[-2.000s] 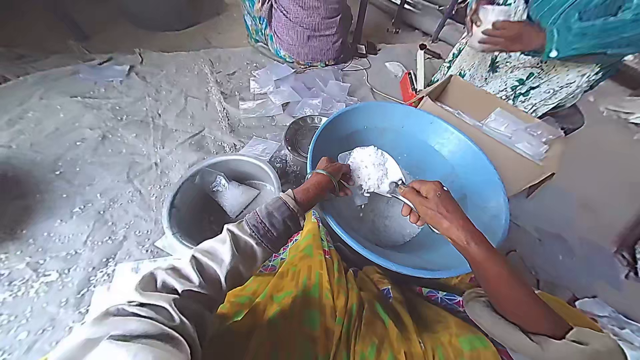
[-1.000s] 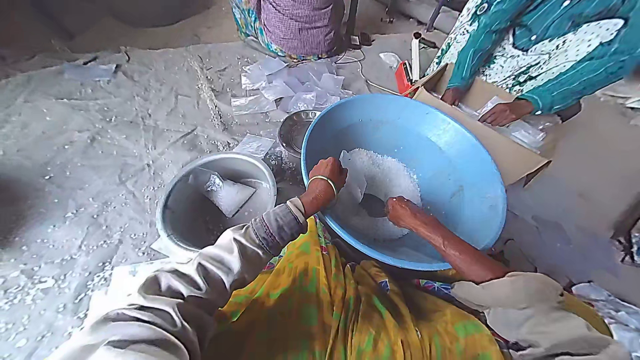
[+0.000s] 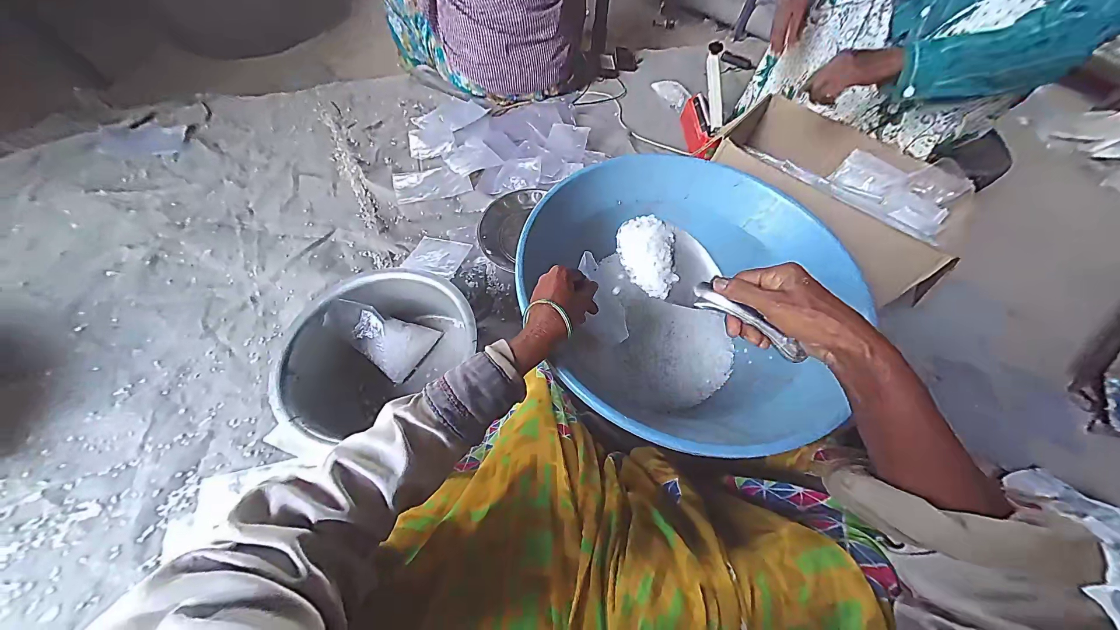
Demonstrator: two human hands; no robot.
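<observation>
A wide blue basin (image 3: 787, 210) in front of me holds a layer of white granular material (image 3: 682, 359). Over it, my right hand (image 3: 783, 306) grips the handle of a metal scoop (image 3: 700, 262), whose bowl carries a heap of the white material (image 3: 647, 254). At the basin's left side my left hand (image 3: 564, 302) pinches a clear plastic bag (image 3: 608, 306), close to the scoop's left edge. A grey metal tub (image 3: 289, 367) left of the basin contains a filled clear bag (image 3: 394, 346).
Clear bags (image 3: 499, 144) lie piled behind the basin, near a small metal bowl (image 3: 507, 227). A cardboard box (image 3: 892, 262) with plastic bags stands right, beside a red object (image 3: 697, 127). Two people sit beyond. White bits are scattered over the ground sheet (image 3: 157, 262).
The scoop, low in the white material one second ago, is raised and heaped. The person at the right has drawn both hands back from the cardboard box.
</observation>
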